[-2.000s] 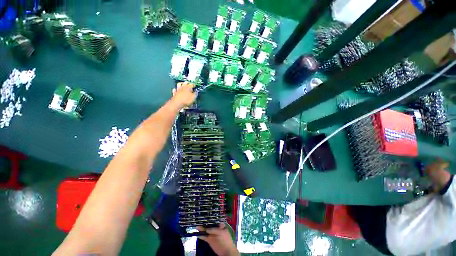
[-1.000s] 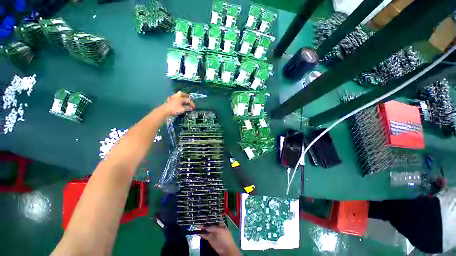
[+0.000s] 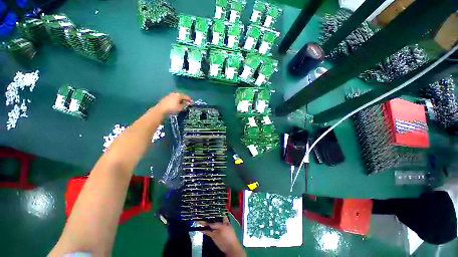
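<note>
A long dark ribbed board stack point(image 3: 204, 168) points away from me, reaching past the bench's near edge. My right hand point(image 3: 219, 235) holds its near end from below; some fingers are hidden. My left hand point(image 3: 174, 103) is at the stack's far left corner, its fingertips closed on a clear crinkled plastic bag point(image 3: 175, 155). The bag runs down the stack's left side. The fingertips are small and slightly blurred. Rows of green circuit board panels point(image 3: 217, 65) with white rectangles lie beyond the stack and to its right.
Small white pieces point(image 3: 114, 134) lie left, partly behind my forearm. A black and yellow utility knife point(image 3: 244, 172) lies right of the stack. A white tray of green boards point(image 3: 272, 243) is low right. Dark uprights point(image 3: 321, 95) cross the right side. Red stools point(image 3: 355, 217) stand below.
My left hand has moved a little left and nearer to me, off the front panels to the stack's far corner. My right hand stays at the near end. The other person's hand is no longer seen.
</note>
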